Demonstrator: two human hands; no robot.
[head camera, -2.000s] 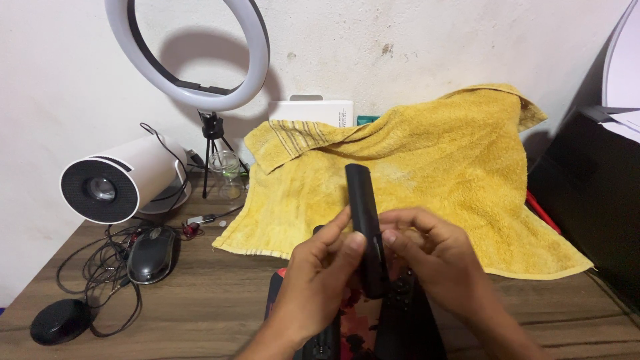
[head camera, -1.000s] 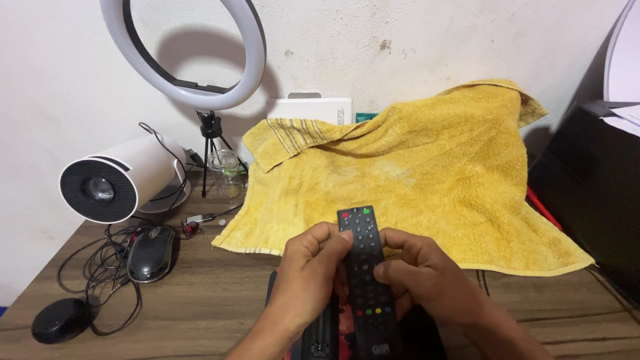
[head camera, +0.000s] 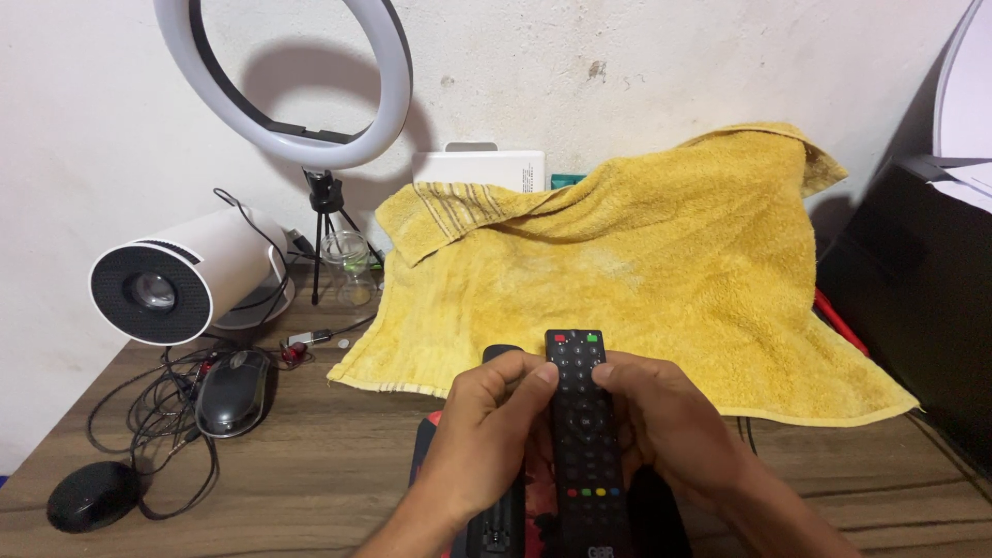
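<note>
A black remote control (head camera: 587, 457) is held upright between my two hands, its buttons towards me. My left hand (head camera: 492, 434) grips its left edge, the thumb near the upper number keys. Along the right edge lies my right hand (head camera: 674, 418), its thumb beside the same rows. The other fingers are mostly hidden behind the remote. Below my hands lies a dark object with a red patterned surface (head camera: 540, 496), partly covered. Another long black object (head camera: 496, 523) lies under my left hand, with its top showing above the fingers.
A yellow towel (head camera: 620, 279) is draped behind my hands. At the left stand a white projector (head camera: 225, 256) and a ring light (head camera: 399, 85) on a tripod, by a glass jar (head camera: 349, 263). A computer mouse (head camera: 232, 391), tangled cables and a black round object (head camera: 93, 496) lie nearer.
The remote was turned edge-on two seconds ago; its button face now shows. Since one second ago, my right thumb has moved up along the keys.
</note>
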